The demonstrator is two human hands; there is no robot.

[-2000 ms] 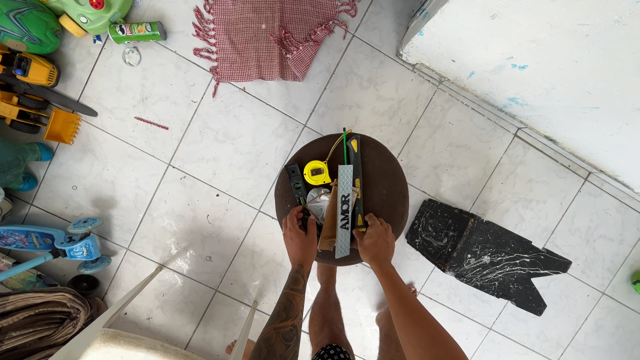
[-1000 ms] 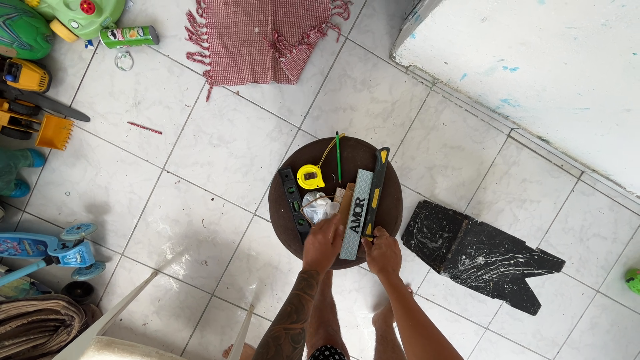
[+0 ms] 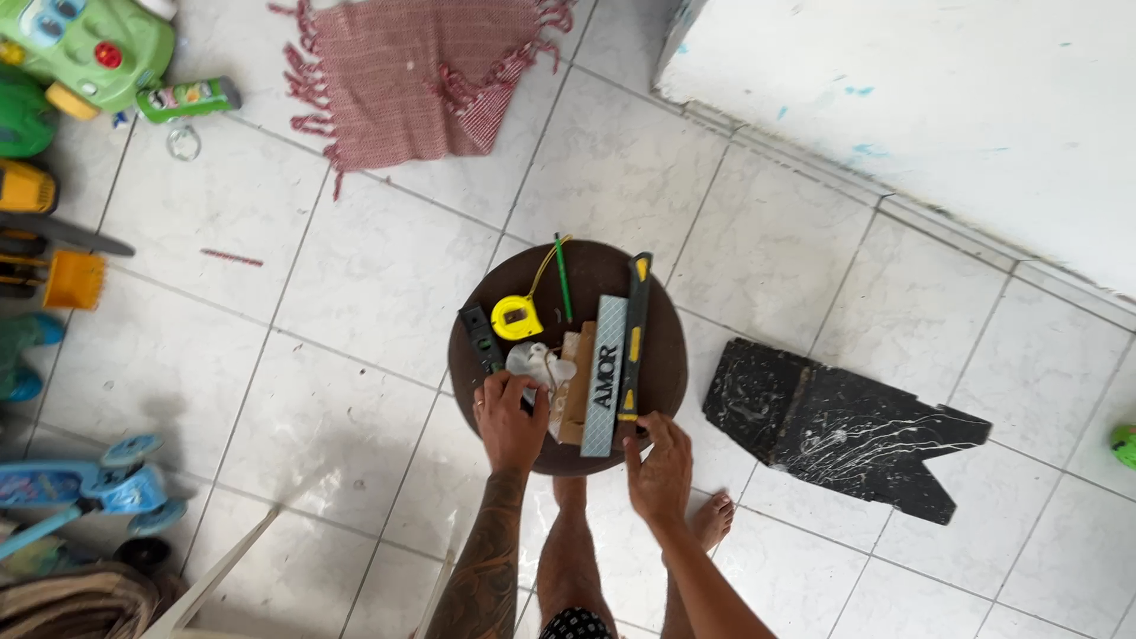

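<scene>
On a round dark brown stool (image 3: 657, 364) lie a yellow tape measure (image 3: 516, 318), a green pencil (image 3: 564, 282), a small black spirit level (image 3: 482, 339), a clear plastic bag (image 3: 537, 366), a piece of brown cardboard (image 3: 577, 390) and a light patterned plaque with raised dark letters (image 3: 604, 377). Right of the plaque lies a black and yellow handled tool (image 3: 635, 337), whose kind I cannot tell. My left hand (image 3: 512, 417) rests at the lower end of the level, beside the bag; its grip is partly hidden. My right hand (image 3: 660, 466) has its fingers at the tool's lower end.
A black paint-streaked board (image 3: 852, 430) lies on the tiled floor to the right. A red fringed cloth (image 3: 408, 84) is at the top, near a white wall (image 3: 914, 115). Toys, among them a blue scooter (image 3: 80, 484) and a yellow toy loader (image 3: 75, 280), line the left side.
My left hand has moved left from over the cardboard and plaque to the level's lower end. My right hand remains near the lower end of the black and yellow tool.
</scene>
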